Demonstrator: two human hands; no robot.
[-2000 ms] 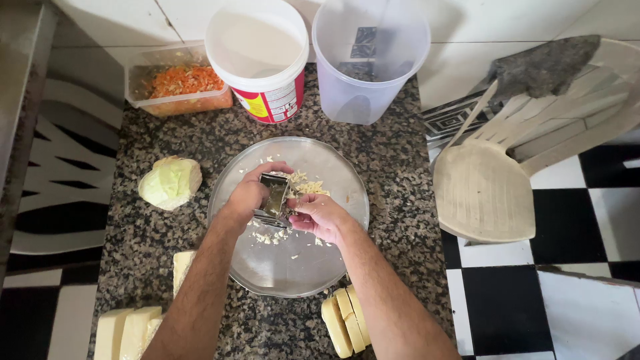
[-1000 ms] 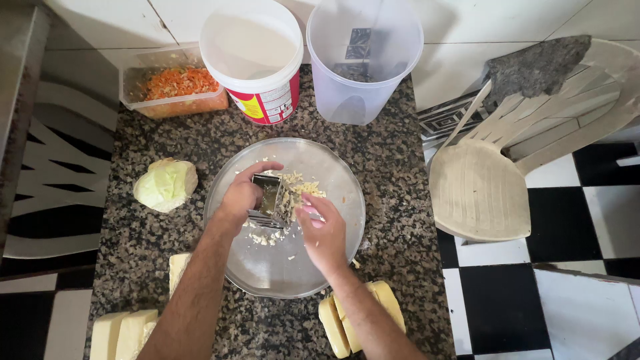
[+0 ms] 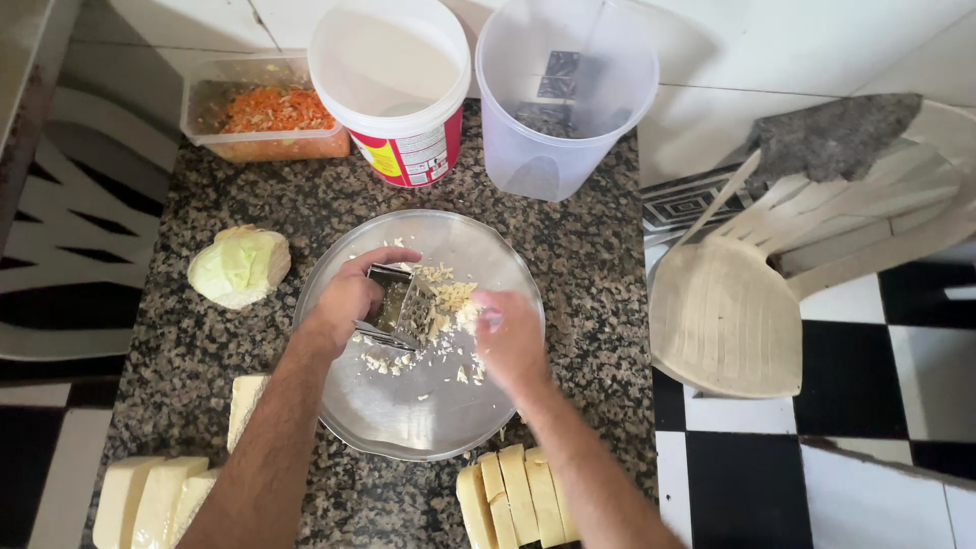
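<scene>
My left hand [image 3: 347, 301] grips a metal box grater [image 3: 396, 305], tilted over a round metal tray [image 3: 427, 415]. Pale grated shreds [image 3: 450, 293] lie beside and below the grater. My right hand [image 3: 507, 335], slightly blurred, is just right of the grater, its fingertips at the shreds; whether it holds a piece I cannot tell. Several slices of yellow cheese [image 3: 518, 488] lie near the front edge, partly behind my right forearm. At the left front are paler cheese blocks [image 3: 152, 496], some in clear wrap, and another pale block [image 3: 245, 400] lies by my left forearm.
Half a cabbage [image 3: 240, 267] sits on the granite counter [image 3: 587, 305], left of the tray. Along the back stand a plastic box of shredded carrot [image 3: 267, 141], a white-rimmed bucket [image 3: 389, 107] and a translucent bin [image 3: 564, 152]. A plastic chair [image 3: 724, 320] with a grey cloth [image 3: 839, 137] is at right.
My right hand has moved away from the grater, to the right, and now is at the shreds. My left hand keeps hold of the grater, which has tilted from its earlier pose.
</scene>
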